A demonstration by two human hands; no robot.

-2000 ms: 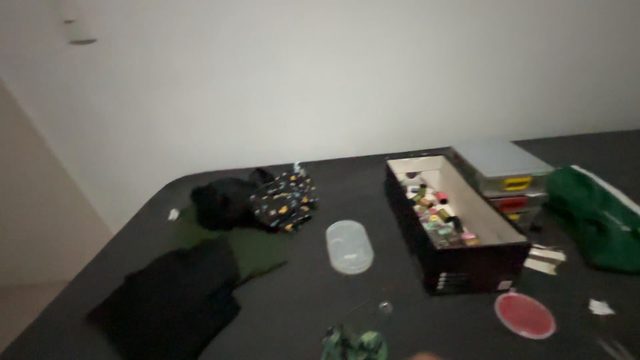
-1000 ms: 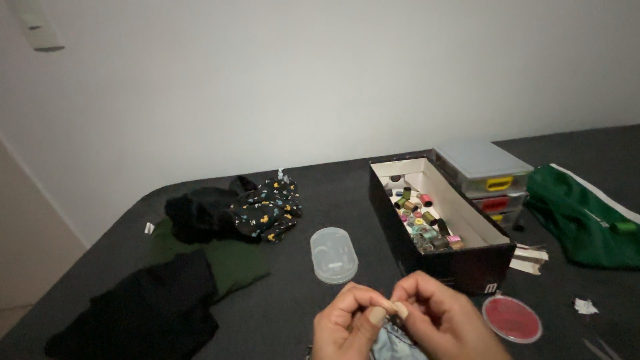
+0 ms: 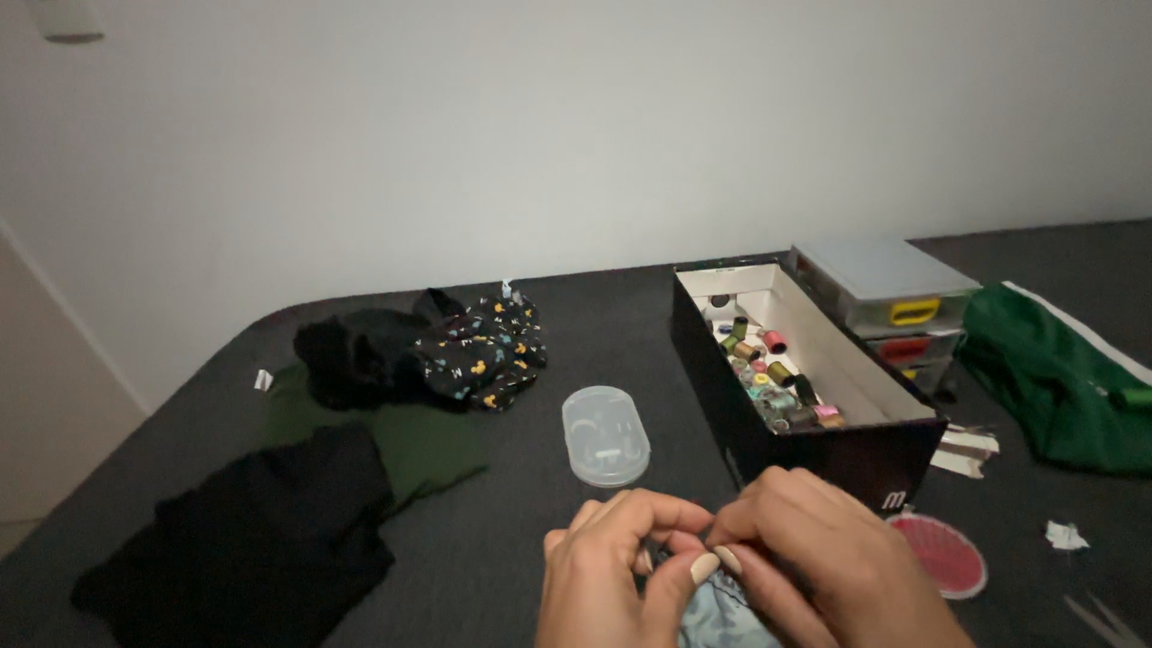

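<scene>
Low in the head view, a piece of light blue-grey patterned fabric (image 3: 724, 612) is pinched between the fingertips of my left hand (image 3: 625, 571) and my right hand (image 3: 823, 562). Both thumbs meet at its upper edge, close together. Whether a needle or thread is between the fingers cannot be seen. Just beyond my hands lies an oval clear plastic case (image 3: 606, 436). A black cardboard box (image 3: 819, 459) holding many thread spools (image 3: 760, 378) stands beyond my right hand. Beside that hand is a round red container with a clear rim (image 3: 940, 553).
Black garments (image 3: 243, 540), dark green cloth (image 3: 427, 450) and black printed fabric (image 3: 486, 351) lie at the left. Stacked clear plastic drawers (image 3: 886, 279) adjoin the box. Green fabric with a white edge (image 3: 1044, 387), paper scraps (image 3: 1066, 535) and blurred scissors-like blades (image 3: 1102, 621) are at the right.
Two seconds ago my hands were almost out of view; they have since come up into view with the fabric. Over the last second they have stayed together, fingertips pinched on it.
</scene>
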